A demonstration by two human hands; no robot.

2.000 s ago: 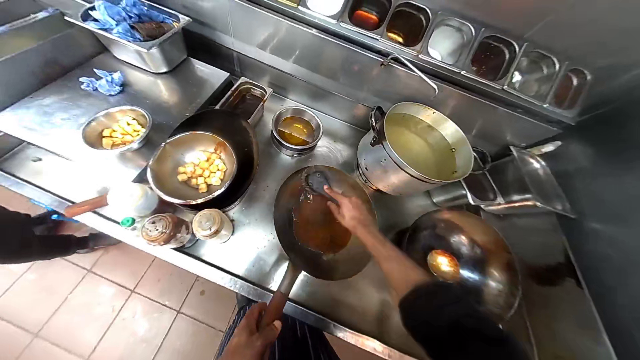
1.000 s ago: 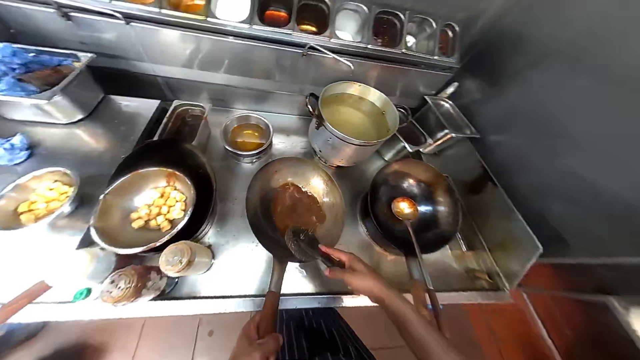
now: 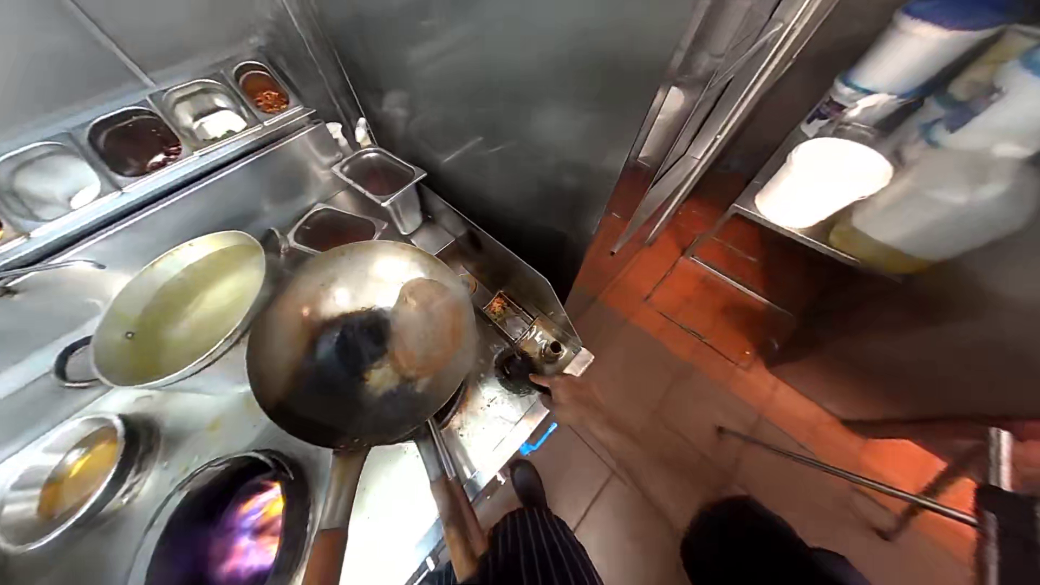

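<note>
A wok [image 3: 361, 349] is tilted above the cooktop, its wooden handle [image 3: 329, 528] running down out of the frame. My left hand is out of view below. My right hand [image 3: 569, 398] reaches to the cooktop's right front corner, its fingers at a dark scrubber [image 3: 517, 371]; blur hides the exact grip. The scrubber is beside a small drain opening [image 3: 552, 349]. Another wooden handle [image 3: 457, 520], with a metal ladle handle alongside, comes from beneath the tilted wok, which hides the wok below.
A flame burns in the open burner [image 3: 244, 520]. Left are a pot of pale liquid [image 3: 179, 309] and a bowl of yellow liquid [image 3: 77, 475]. Metal seasoning containers [image 3: 134, 142] line the back. A white tub [image 3: 821, 183] and large bottles stand on a right shelf.
The left wok has been lifted off its burner and over to the right; its brown liquid no longer shows. My right hand has moved from that wok to the cooktop corner. The view has swung right.
</note>
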